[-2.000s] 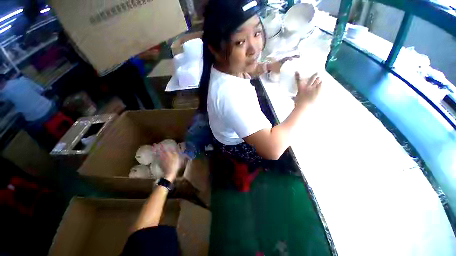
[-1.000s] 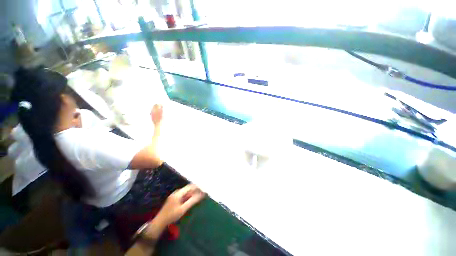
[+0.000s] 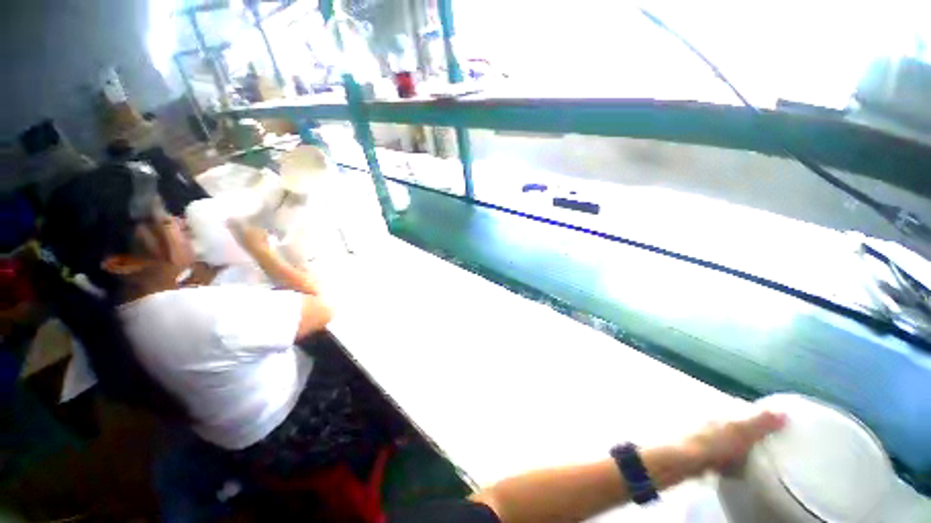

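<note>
A round white housing point(image 3: 835, 465) is at the lower right, at the bench edge beside the belt, partly cut off by the frame. Its pale round face is turned up. My left hand point(image 3: 737, 441), with a dark watch on the wrist, reaches in from the bottom and grips the housing's left side at the rim. The fingers are blurred. My right hand is not in view.
The long white bench point(image 3: 490, 347) runs beside the green belt point(image 3: 653, 296). A green-framed shelf point(image 3: 613, 123) with a dark hose crosses above. A person in a white shirt point(image 3: 219, 342) sits at left, handling pale parts. Dark pieces lie beyond the belt.
The view has swung right from the cartons to the bench. My left hand has moved from the box of round pale parts, past the bench edge, to the housing and now grips it.
</note>
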